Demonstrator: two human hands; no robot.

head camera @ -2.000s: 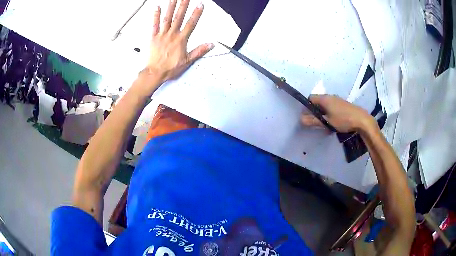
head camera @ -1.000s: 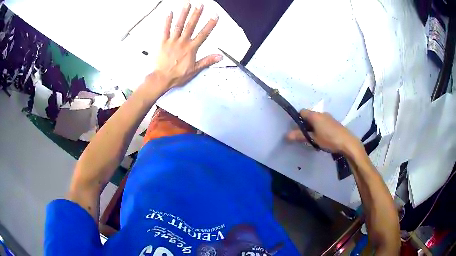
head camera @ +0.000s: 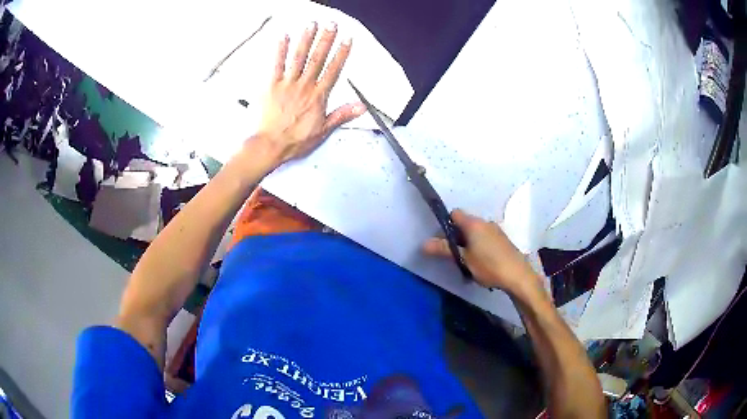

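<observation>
My left hand (head camera: 305, 102) lies flat with fingers spread on the white paper pattern piece (head camera: 205, 41), at its right end. My right hand (head camera: 483, 250) holds the long black fabric shears (head camera: 416, 174) by the handles. The shears point up and left, and their tip lies close to my left thumb, over the edge of the white piece. I cannot tell whether the blades are fully closed. Dark purple fabric (head camera: 418, 37) shows beyond the piece. A slot line and a small dark mark show on the white piece.
The pale speckled table (head camera: 508, 106) spans the front. White cloth or paper lengths (head camera: 672, 164) lie at the right, with dark scraps (head camera: 577, 266) beside them. A scrap pile (head camera: 123, 204) lies on the green floor at the left. Small clutter (head camera: 647, 368) sits at the lower right.
My right hand and the shears' handles have moved left and down, so the shears point more steeply up the picture. My left hand stays flat on the white piece, slightly lower in view.
</observation>
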